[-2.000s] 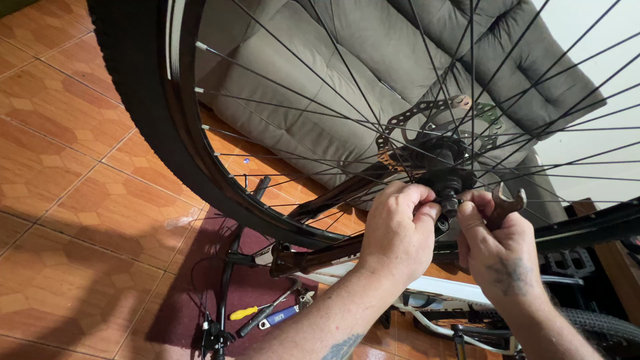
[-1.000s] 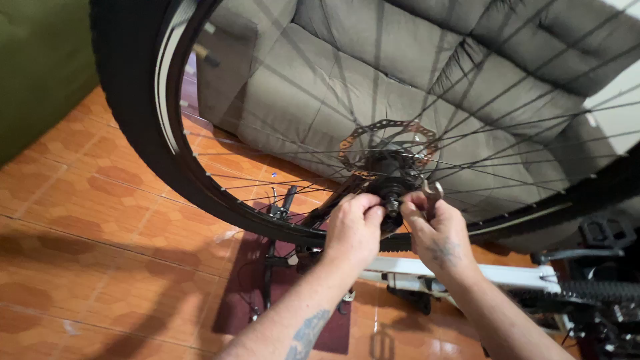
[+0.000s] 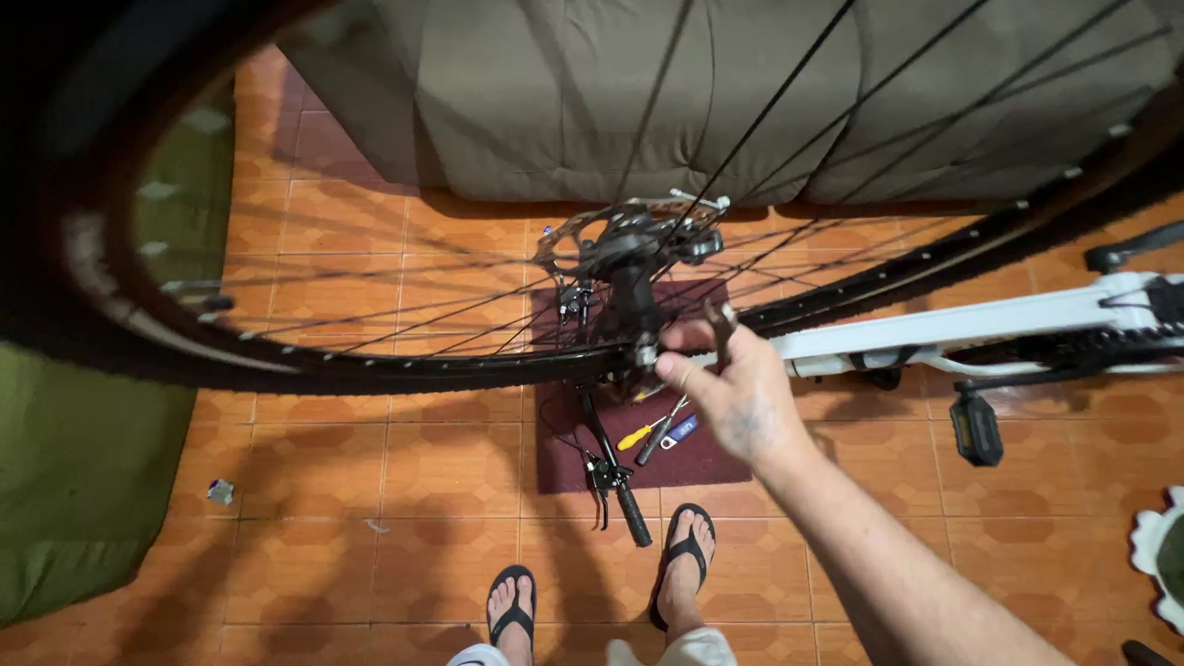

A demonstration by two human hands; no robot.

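My right hand (image 3: 735,388) is at the end of the axle of a bicycle wheel's hub (image 3: 634,268), with thumb and forefinger at the axle nut (image 3: 645,355). An open-ended wrench (image 3: 720,328) is held in the same hand, its jaw standing up past the fingers. The wheel's black tyre (image 3: 444,377) and spokes surround the hub, and a disc brake rotor (image 3: 564,242) sits on its far side. My left hand is out of view.
Below lie a handlebar grip (image 3: 635,516), a yellow-handled screwdriver (image 3: 634,437) and a blue-handled tool (image 3: 680,431) over a maroon mat (image 3: 731,467). A white bicycle frame (image 3: 943,319) with a pedal (image 3: 977,430) extends right. A grey sofa (image 3: 573,102) stands behind; my sandalled feet are below.
My left hand, at the hub a second ago, has left the view. My right hand stays at the axle end with the wrench. The view has shifted and tilted down to show my feet.
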